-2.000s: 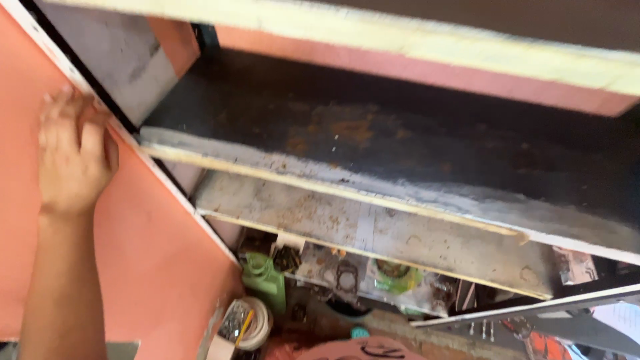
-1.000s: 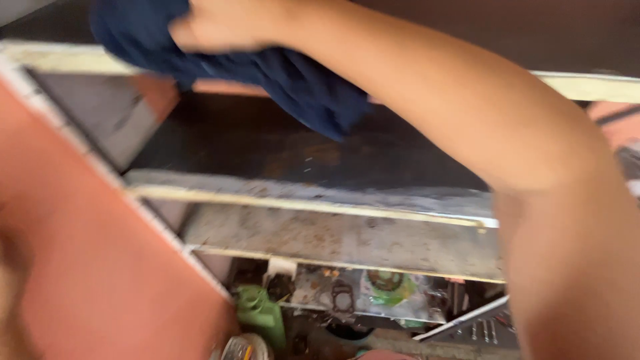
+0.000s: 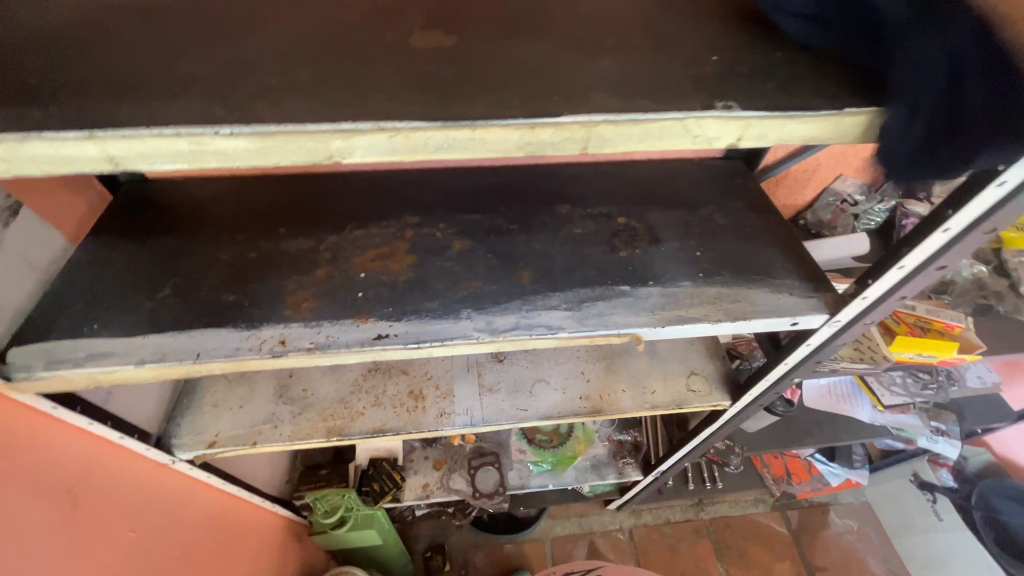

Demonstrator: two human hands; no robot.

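Note:
A dark blue cloth [image 3: 944, 96] hangs over the right end of the upper dark shelf [image 3: 480, 64] and its pale front edge. A blurred bit of my right hand [image 3: 1004, 24] shows in the top right corner, against the cloth; its fingers are hidden. Below is a second dark shelf [image 3: 480, 248] with rusty brown patches and a greyish band along its front. Under that, a pale shelf [image 3: 384, 400] is spotted with brown dirt. My left hand is out of view.
White perforated metal uprights stand at right [image 3: 840, 320] and left [image 3: 160, 456]. A green plastic container [image 3: 356, 528], a gasket [image 3: 486, 478] and a bagged sprocket [image 3: 548, 436] are low down. Open yellow boxes [image 3: 928, 336] and plastic bags [image 3: 848, 204] fill neighbouring shelves at right.
The blue cloth, held in my right hand at the upper left one second ago, is now at the right end of the upper shelf. My left hand, on the orange surface earlier, has left the view.

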